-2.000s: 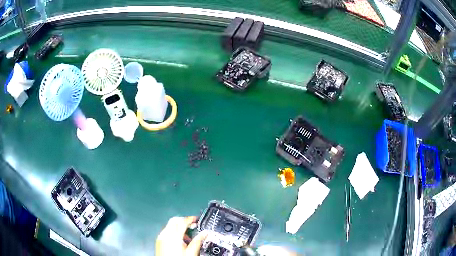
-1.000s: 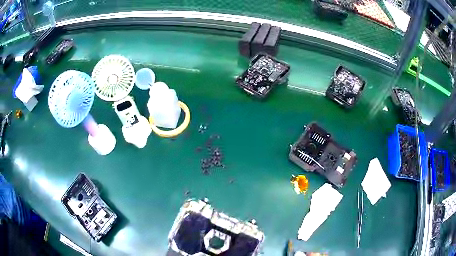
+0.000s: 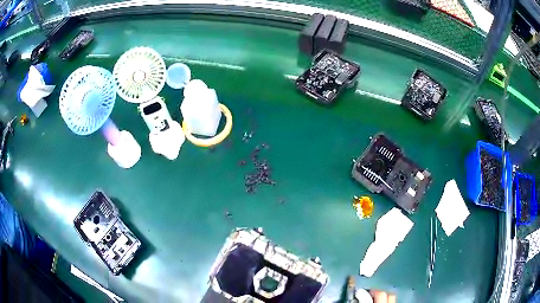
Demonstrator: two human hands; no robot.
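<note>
A pale camouflage-like front cover (image 3: 240,269) with dark windows and a hexagonal centre opening lies at the bottom centre, cut off by the lower edge. My right hand (image 3: 382,296) shows only as fingertips at the bottom edge, right of the cover and apart from it. A slim dark and brownish tool tip (image 3: 351,288) is beside the fingertips; whether the hand grips it is unclear. My left hand is out of the picture. What supports the cover is hidden.
An open black case (image 3: 394,171) lies right of centre, near white paper (image 3: 386,239) and tweezers (image 3: 433,251). Another case (image 3: 108,232) lies left. Tiny screws (image 3: 259,174) are mid-bench. Two fans, a bottle (image 3: 201,108) and circuit boards in housings (image 3: 328,76) stand farther back.
The open housing and my left hand at the bottom have gone from view. The camouflage-like cover shows there instead, now slightly farther right. My right fingertips show more clearly. The whole view has shifted.
</note>
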